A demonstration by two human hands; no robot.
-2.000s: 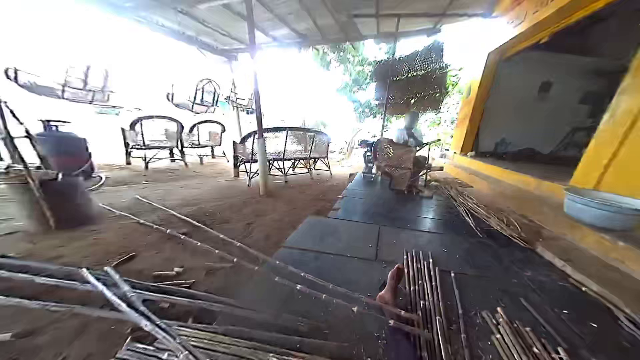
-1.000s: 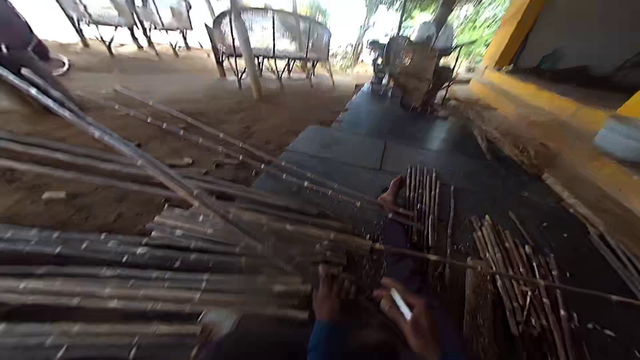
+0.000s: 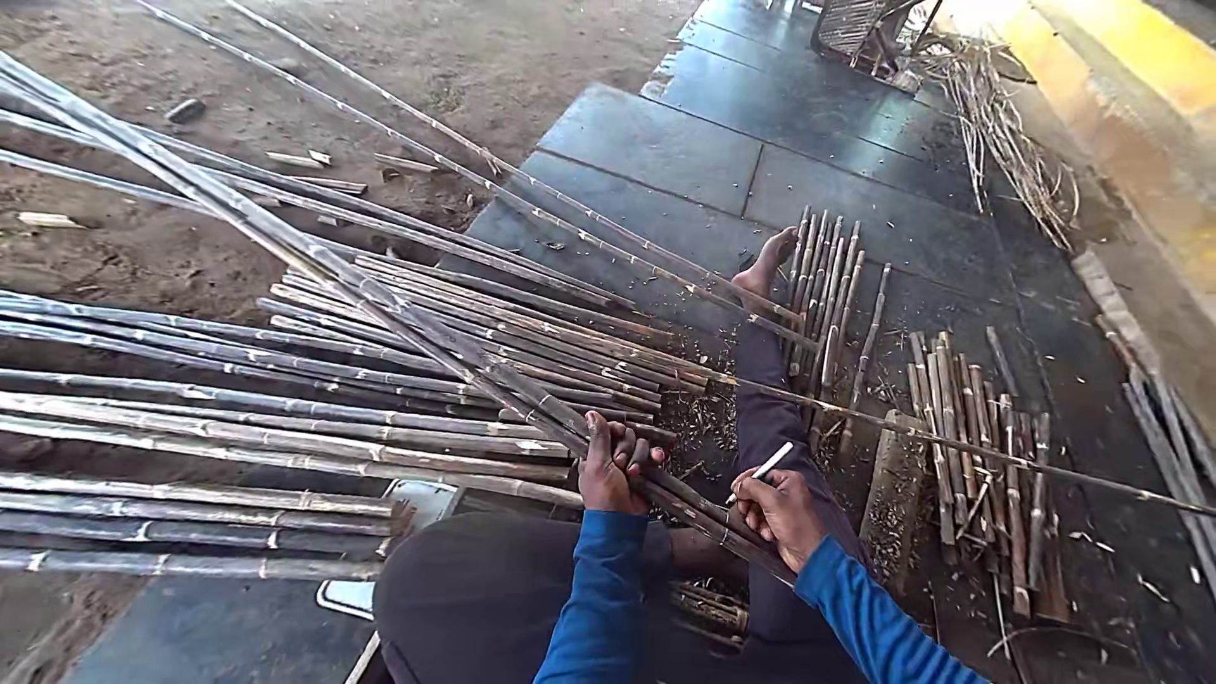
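Note:
My left hand [image 3: 613, 465] is closed around two long cane poles [image 3: 418, 332] that lie side by side and slant from the upper left down across my lap. Between the fingers of my right hand [image 3: 781, 503] is a white pen-like stick [image 3: 772, 460], its tip down at the poles just right of my left hand. What kind of tool it is I cannot tell for sure. A thin jointed cane [image 3: 845, 412] crosses over my outstretched leg and runs to the right edge.
Many long poles [image 3: 285, 442] lie at left. Short cut canes stand in a bundle [image 3: 822, 285] beside my foot and another [image 3: 983, 456] lies at right. A wooden block [image 3: 890, 503] is between. Cane strips [image 3: 1012, 142] and a wicker piece [image 3: 850, 33] are farther back.
The view has tilted down. My hands, outside the frame two seconds ago, came into view a second ago and are now on the poles. The white stick was in my right hand a second ago.

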